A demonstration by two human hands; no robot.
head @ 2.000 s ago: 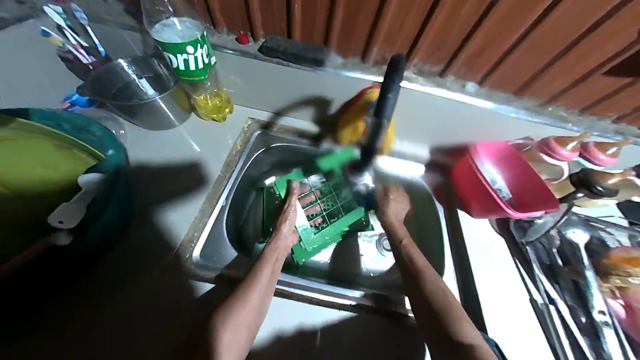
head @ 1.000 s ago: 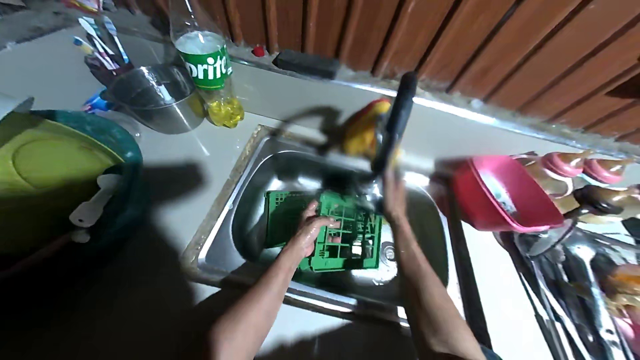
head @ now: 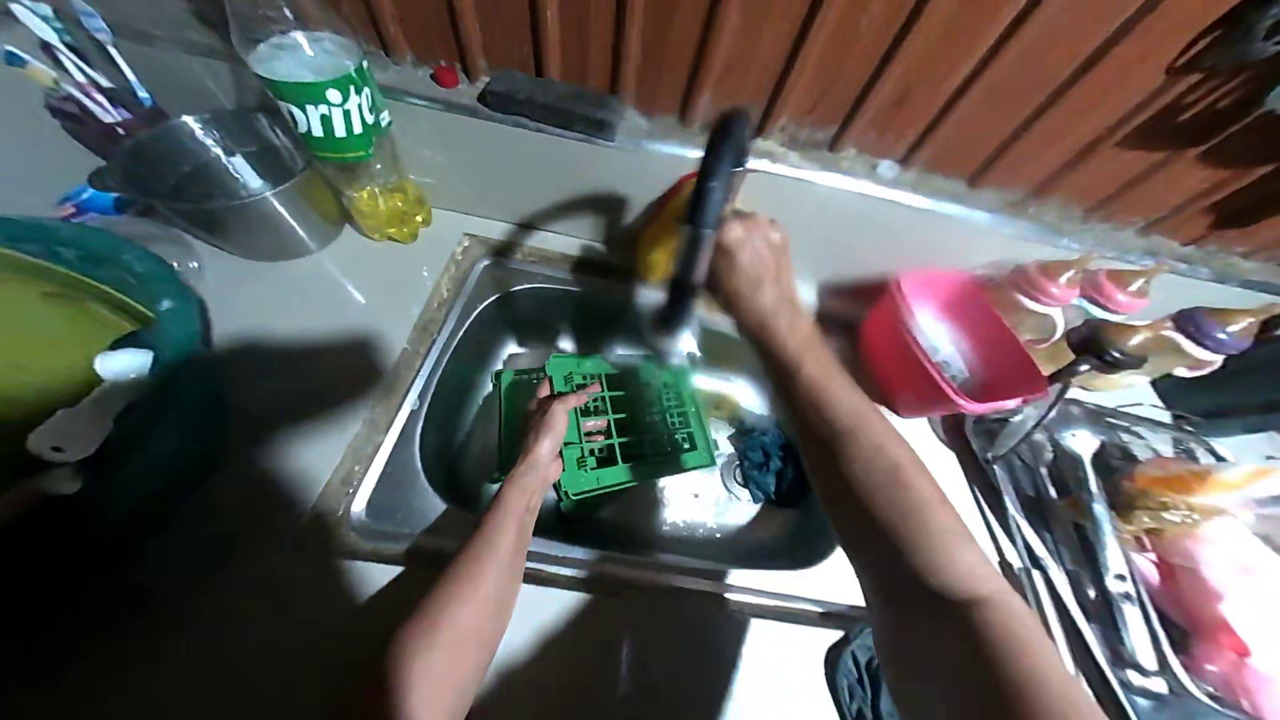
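My left hand (head: 550, 430) grips the left edge of a green plastic grid panel (head: 640, 470), held tilted inside the stainless steel sink (head: 600, 540). Another green plastic piece (head: 513, 415) lies partly under it at the left. My right hand (head: 750, 260) is up behind the black curved faucet (head: 705, 200), at its base; the faucet partly hides what the fingers touch. A yellow and red item (head: 660, 235) stands beside the faucet. A dark blue crumpled cloth or scrubber (head: 768, 462) lies near the drain, at the sink's right.
Left of the sink are a Sprite bottle (head: 330, 110), a metal pot (head: 230, 190) and a dark green basin (head: 180, 290). On the right are a pink plastic container (head: 920, 350), baby bottles (head: 1050, 290) and metal utensils (head: 1090, 500). A wooden slatted wall (head: 900, 90) rises behind.
My right hand has moved from over the sink up to the faucet's base. The dark blue cloth or scrubber now shows in the sink. My left hand stays on the green panel.
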